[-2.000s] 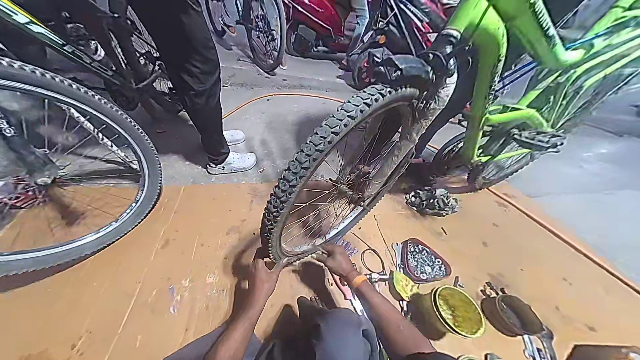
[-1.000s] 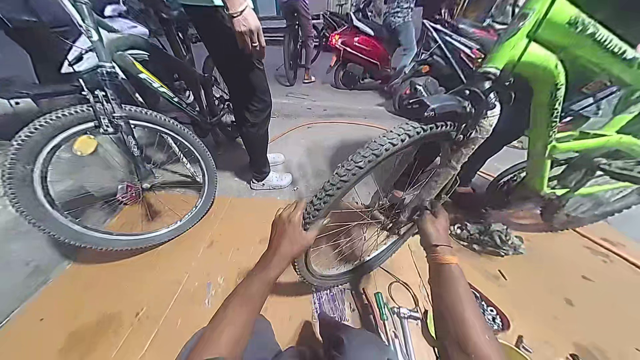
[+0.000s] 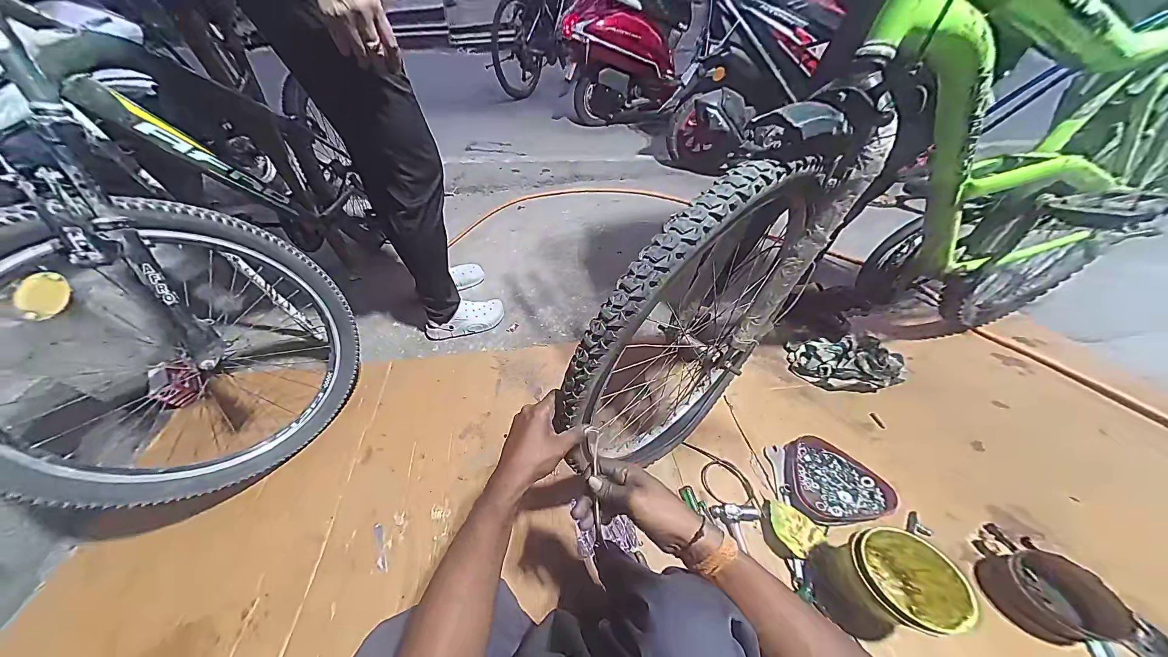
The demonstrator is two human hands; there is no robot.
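The knobby front tyre (image 3: 639, 283) of a green bicycle (image 3: 954, 137) leans in front of me, its spoked wheel turned edge-on. My left hand (image 3: 538, 444) grips the tyre low on its near left side. Close beside it, my right hand (image 3: 639, 502), with an orange band at the wrist, is closed on a thin metal tool (image 3: 596, 465) whose upper end meets the rim and tyre edge. The lower end of that tool runs down towards my lap, partly hidden by the fingers.
Right of my hands lie a tray of small metal parts (image 3: 839, 482), a yellow tub (image 3: 915, 580), a dark round container (image 3: 1051, 593), hand tools (image 3: 735, 513) and a crumpled cloth (image 3: 847, 362). Another bicycle's wheel (image 3: 342, 365) stands left. A person in white clogs (image 3: 467, 319) stands behind.
My right hand has left the area near the wheel hub and come down to the bottom of the tyre, with a thin tool in it. My left hand is lower on the tyre.
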